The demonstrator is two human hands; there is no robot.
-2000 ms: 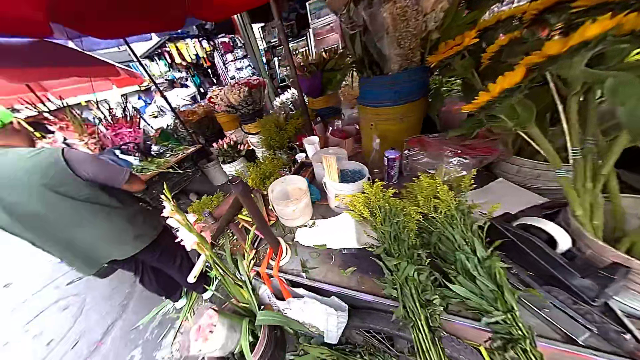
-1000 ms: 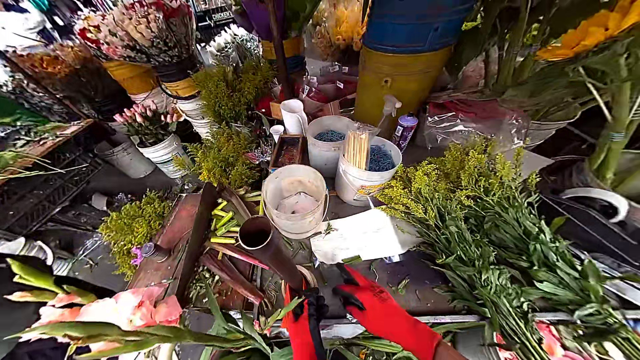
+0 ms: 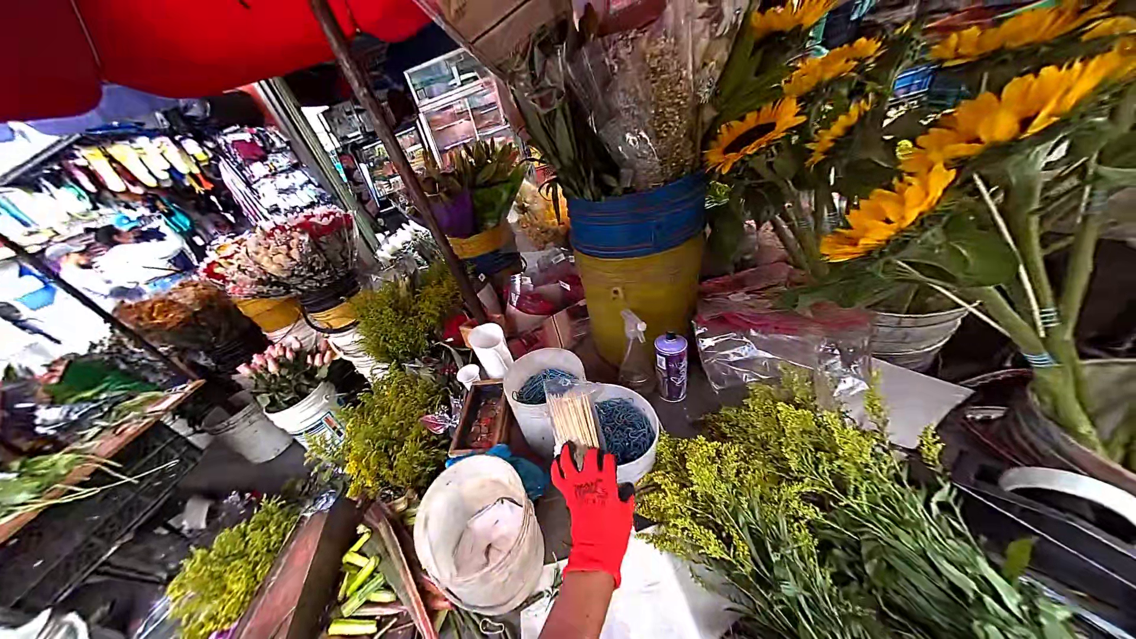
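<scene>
One hand is in view, in a red glove with black fingertips; it looks like my left hand (image 3: 593,501), back up, thumb side to the right. Its fingers reach the lower end of a bundle of thin wooden sticks (image 3: 575,415) in a clear bag; whether they grip it is hidden. The sticks stand at a white bucket of blue rubber bands (image 3: 626,430), with a second such bucket (image 3: 541,386) behind. An empty-looking whitish bucket (image 3: 479,532) stands left of the wrist, and white paper (image 3: 661,590) lies under the forearm. My right hand is out of view.
Cut goldenrod (image 3: 825,497) lies at the right. A spray bottle (image 3: 635,351) and a purple spray can (image 3: 672,366) stand before a blue and yellow bucket (image 3: 637,266). Sunflowers (image 3: 896,209) lean in from the right. A small wooden box (image 3: 481,417) sits left of the buckets.
Two red-gloved hands were low, by the brown tube and paper; now one reaches forward to the sticks and the other is out of view. The view has tilted up.
</scene>
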